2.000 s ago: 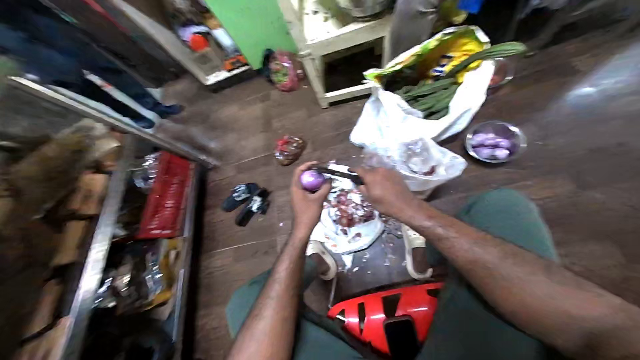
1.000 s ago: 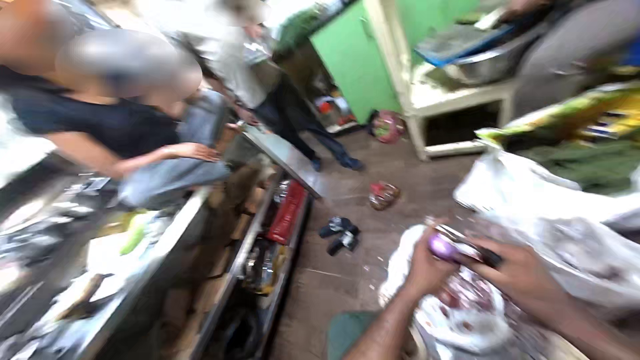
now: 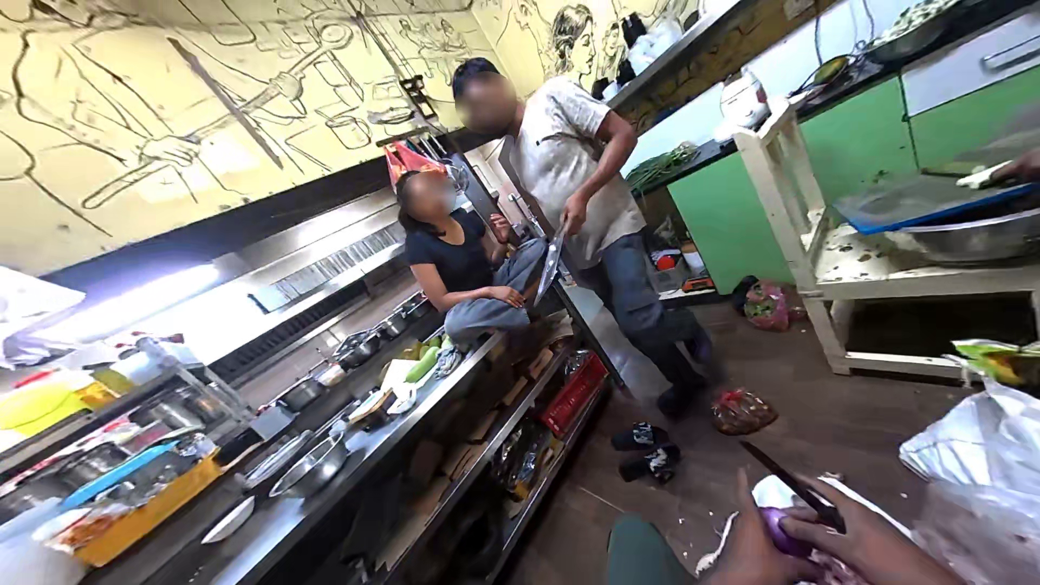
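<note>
At the bottom right, my left hand is closed around a peeled purple onion. My right hand grips a dark-bladed knife by its handle, with its fingers against the onion. The blade points up and to the left. Beneath both hands lies a white plastic bag with onion peelings, mostly hidden by the hands.
A person holding a large knife stands ahead, beside a person seated on the steel counter. Sandals and a tied bag lie on the floor. A wooden stand and a white sack are at right.
The view has swung far up and to the left, bringing the counter and two people into sight. Both hands still hold the onion and knife.
</note>
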